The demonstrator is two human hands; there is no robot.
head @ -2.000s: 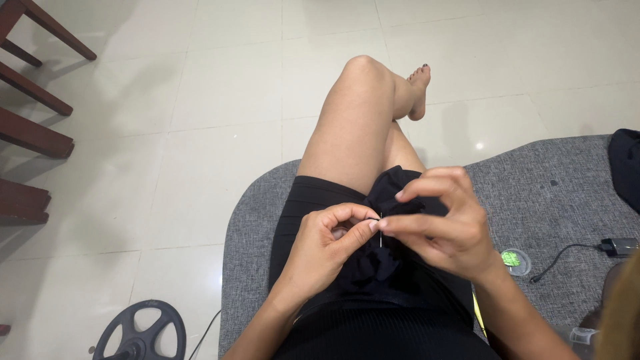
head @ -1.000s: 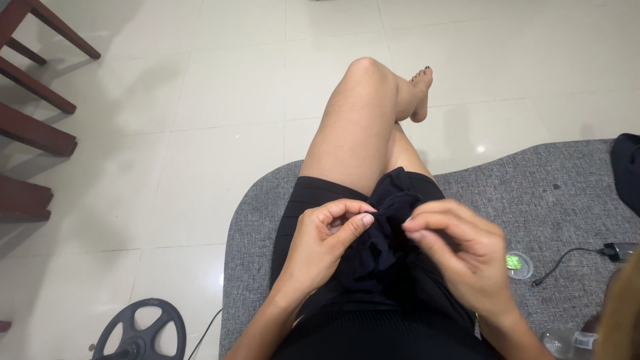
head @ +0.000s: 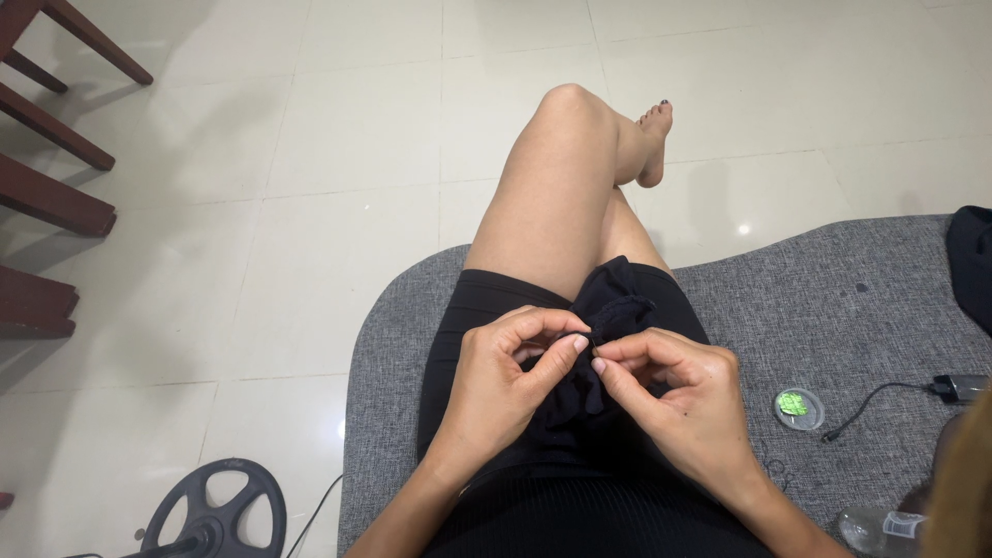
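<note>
Dark navy cloth (head: 612,298) lies bunched on my lap, over black shorts (head: 496,294). My left hand (head: 515,372) pinches a fold of it between thumb and index finger. Close on its right, my right hand (head: 674,387) holds a thin sewing needle (head: 594,341) between thumb and fingertips, at the fold. Any thread on the needle is too fine to make out. The other fingers of both hands are curled, and the lower part of the cloth is partly hidden behind the hands.
On the grey upholstered seat (head: 775,333), to the right, are a small round clear container (head: 800,409) with something green, a black cable (head: 876,403), a clear bottle (head: 872,531) and dark fabric (head: 973,263). Wooden furniture legs (head: 54,194) and a black weight plate (head: 213,504) stand at the left.
Two seconds ago the needle showed upright between both hands' fingertips. One second ago my right hand was a little apart from my left; now its fingertips are back close beside it.
</note>
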